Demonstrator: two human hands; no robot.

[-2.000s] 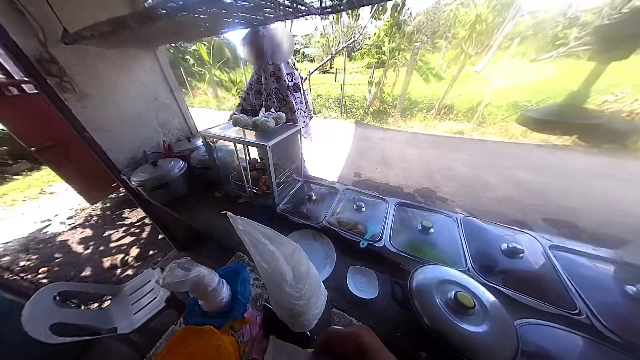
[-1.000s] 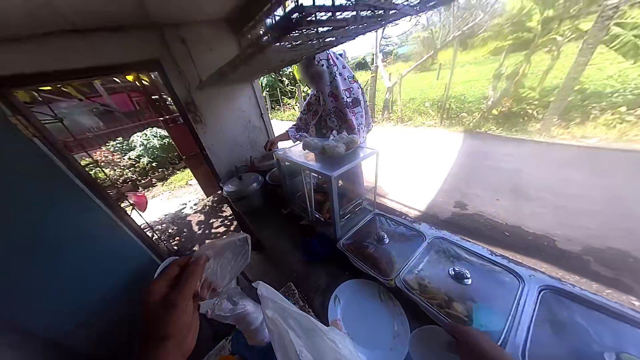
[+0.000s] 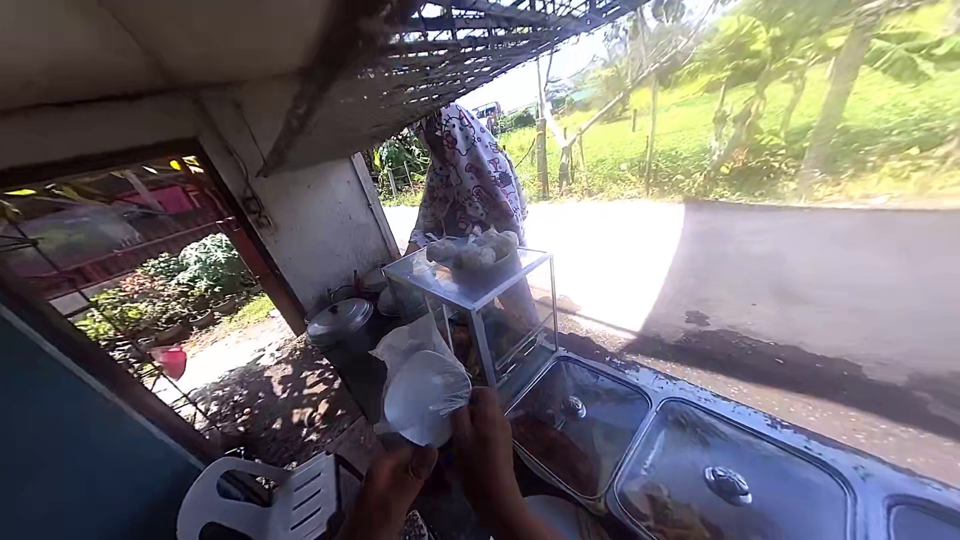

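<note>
My left hand [image 3: 390,480] and my right hand [image 3: 484,442] meet in front of me on a thin clear plastic bag [image 3: 409,341] with a round white plate or bowl [image 3: 427,397] in or against it. The left thumb presses the lower edge of the round piece; the right fingers pinch the bag at its right side. Below my right wrist, part of a pale plate [image 3: 566,517] shows. To the right, a covered metal food tray [image 3: 574,427] lies beside another one [image 3: 731,472].
A glass display case [image 3: 480,300] carries bagged round items [image 3: 476,251]; a person in a patterned garment [image 3: 472,172] stands behind it. A lidded metal pot [image 3: 339,322] is by the wall. A white plastic chair [image 3: 296,495] stands lower left, near a doorway.
Both hands have come together on the bag, with the round white piece now in it. A second ago my left hand held a clear bag and the right was low, by the trays.
</note>
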